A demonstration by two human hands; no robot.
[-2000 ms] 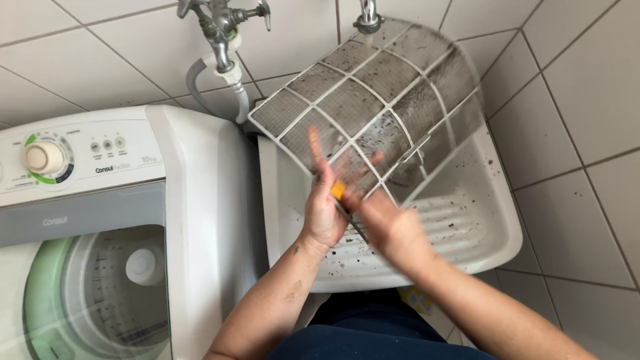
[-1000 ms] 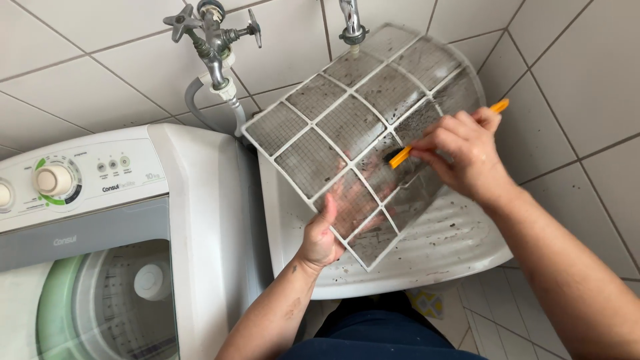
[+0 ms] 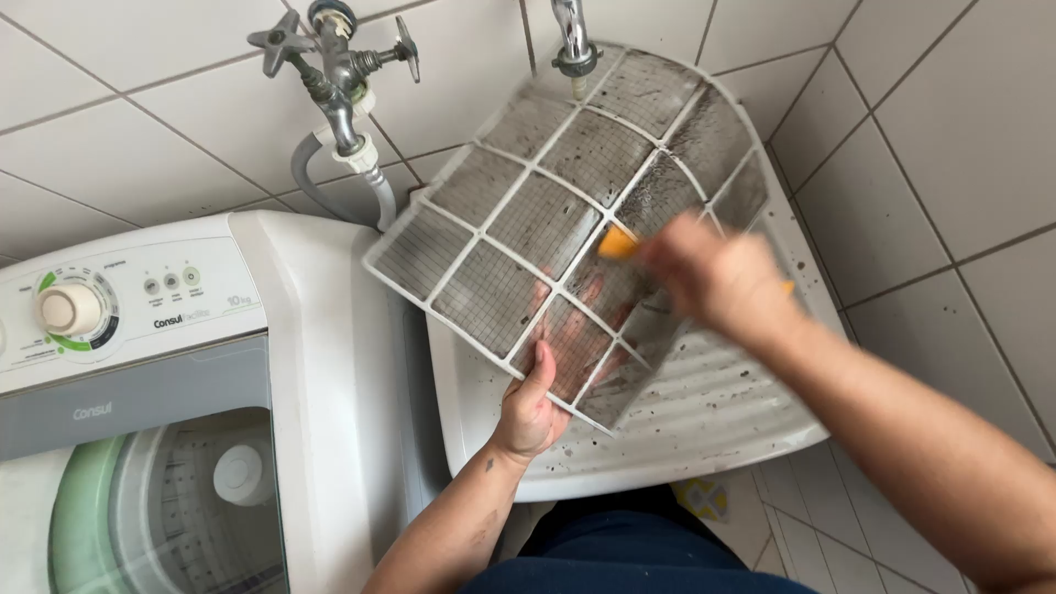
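Note:
A curved mesh air filter with a white plastic grid frame is tilted over the laundry sink, dusted with dark specks. My left hand grips its lower edge, thumb on the near side and fingers showing through the mesh from behind. Blurred by motion, my right hand holds an orange-handled brush against or just above the mesh, right of the middle. The bristles are hidden or blurred. Dark wet smears mark the right part of the mesh.
A chrome faucet hangs over the filter's top edge. Left of it, a valve with cross handles feeds a grey hose. A washing machine stands close at the left of the sink. Tiled walls border the back and right.
Two seconds ago both hands were together near the filter's lower edge; my right hand then moved onto the mesh with the brush. Since one second ago the brush has changed its angle.

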